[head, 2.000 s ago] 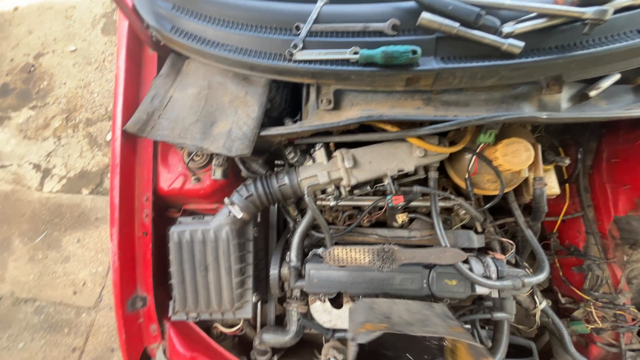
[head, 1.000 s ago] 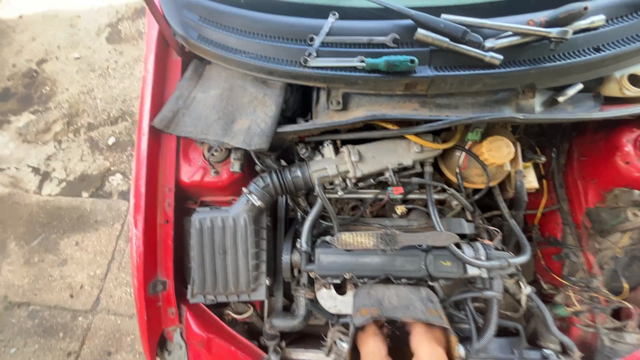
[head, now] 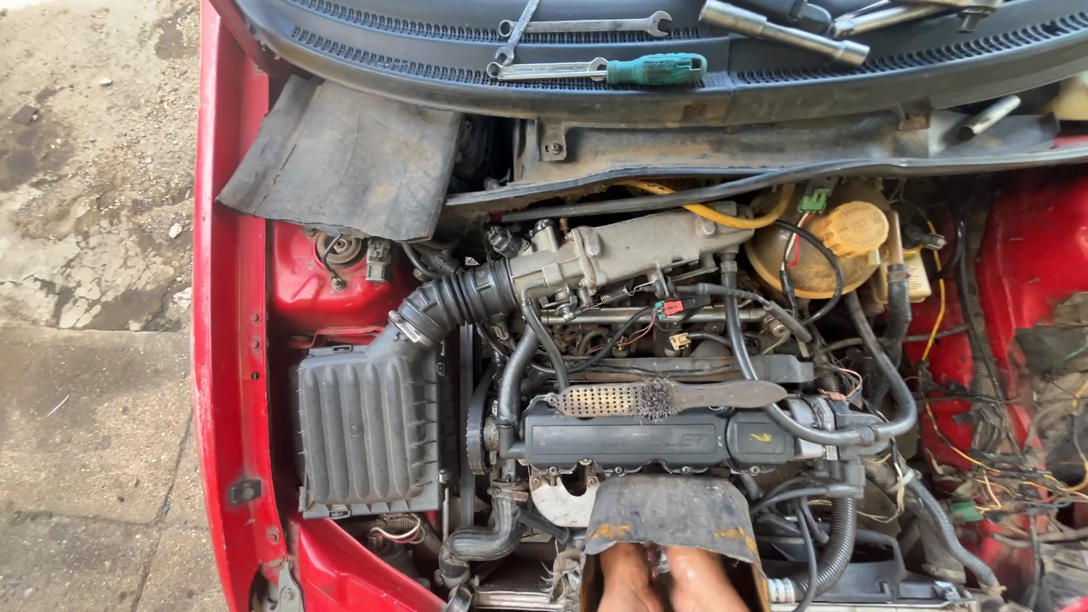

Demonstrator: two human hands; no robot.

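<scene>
At the bottom middle, my left hand (head: pixel 627 578) and my right hand (head: pixel 701 578) reach side by side under a curved, dark metal shield (head: pixel 667 510) with rusty patches. The shield hides my fingers, so what they touch or hold is not visible. Just beyond it lies the black valve cover (head: pixel 629 440) of the engine. Resting along the valve cover's far edge is a wire brush (head: pixel 663 398) with a worn handle. Combination wrenches (head: pixel 586 25) and a green-handled screwdriver (head: pixel 654 70) lie on the black cowl below the windshield.
The black air filter box (head: pixel 370 433) stands at left, inside the red fender (head: pixel 234 382). A yellowish coolant tank (head: pixel 812 255) sits at the back right. Loose wires (head: pixel 977 459) and hoses run along the right. Socket tools (head: pixel 786 32) lie on the cowl.
Two seconds ago no hands were in view; one second ago both showed at the shield. They are now further under it. The shield sits lower and straighter than in the earliest frame.
</scene>
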